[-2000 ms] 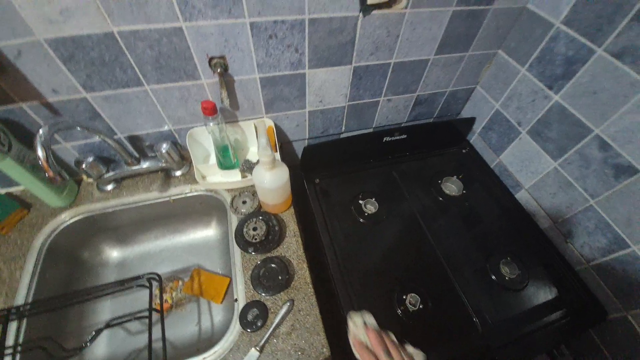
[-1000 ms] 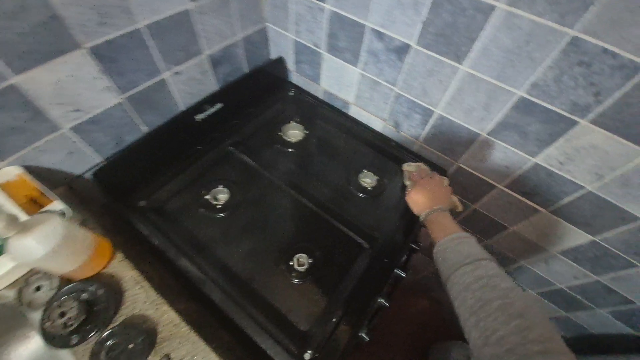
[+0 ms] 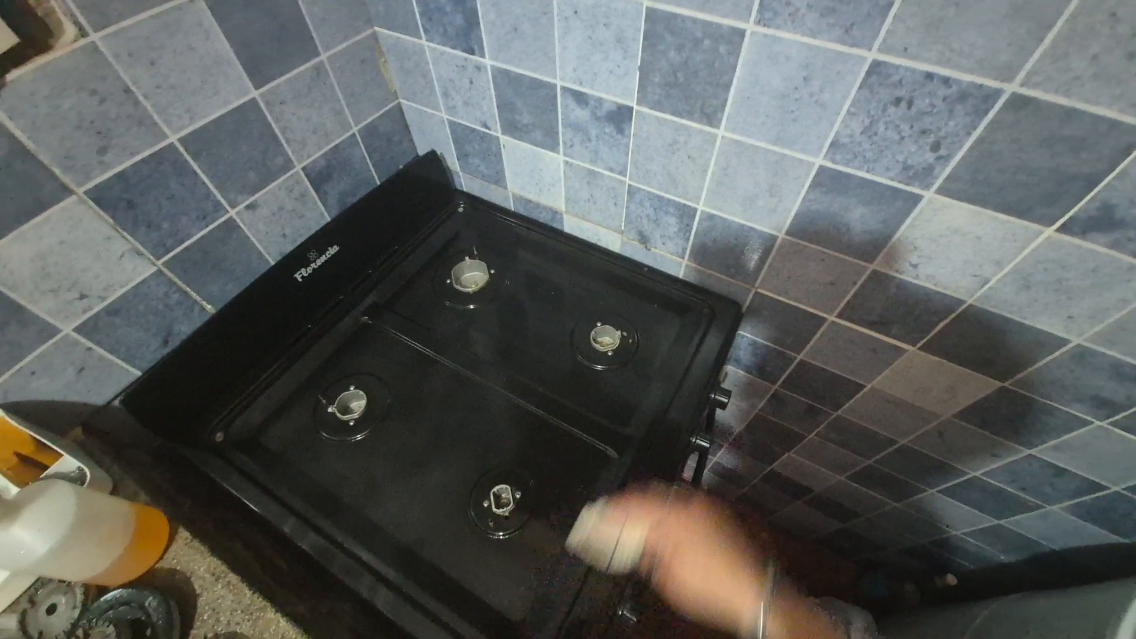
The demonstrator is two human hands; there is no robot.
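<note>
My right hand (image 3: pixel 701 550), blurred, is at the front edge of a black gas stove (image 3: pixel 417 461). Its fingers are closed on a pale cloth (image 3: pixel 608 535), just right of the front left burner base (image 3: pixel 502 501). The other bare burner bases show on the stove top: one near the back left (image 3: pixel 349 405), one at the back right (image 3: pixel 469 276) and one at the front right (image 3: pixel 605 338). A thin bracelet is around my wrist. My left hand is out of view.
Left of the stove, a stone counter (image 3: pixel 213 577) holds a bottle of orange liquid (image 3: pixel 80 532), a white holder (image 3: pixel 75 457) and removed burner parts (image 3: pixel 53 608). Blue tiled walls (image 3: pixel 799 98) meet behind the stove. Control knobs (image 3: pixel 721 398) stick out along its front.
My right hand with the cloth has moved from the stove's right front corner leftward along the front edge. Two seconds ago the view took in the sink as well.
</note>
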